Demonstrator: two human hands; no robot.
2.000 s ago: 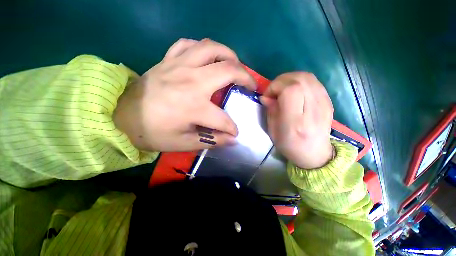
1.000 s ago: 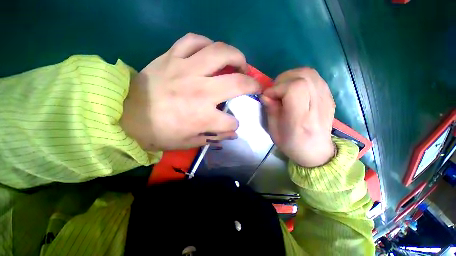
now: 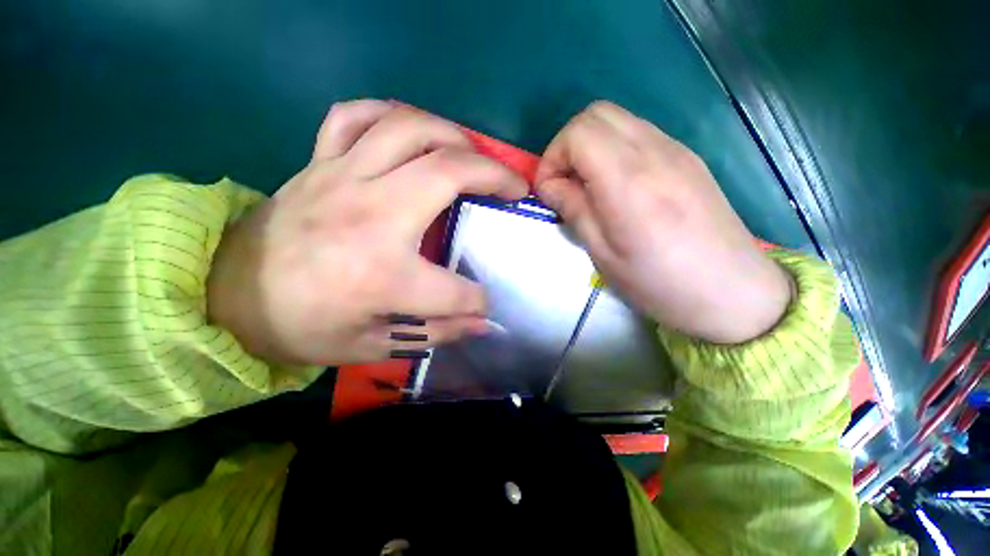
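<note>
A display panel (image 3: pixel 521 261) with a pale, shiny face and dark rim lies in a red foam tray (image 3: pixel 375 382). A thin dark cable (image 3: pixel 571 342) crosses it from a small yellow tape (image 3: pixel 596 281). My left hand (image 3: pixel 337 234) rests over the panel's left side, its fingertips at the far edge and thumb on the face. Several black strips (image 3: pixel 408 336) are stuck side by side on a left finger. My right hand (image 3: pixel 662 217) has thumb and index finger pinched together at the far edge, beside the left fingertips. What they pinch is too small to tell.
The dark-green bench (image 3: pixel 217 76) surrounds the tray, with a metal rail (image 3: pixel 760 130) running along its right. Beyond the rail, another red tray (image 3: pixel 960 285) holds a pale panel. A black cap-like shape (image 3: pixel 456 478) covers the bottom centre.
Both hands appear further left, and the right hand has shifted along the far edge towards the panel's left corner. The yellow tape now shows. The strips on the left finger are in clear view again.
</note>
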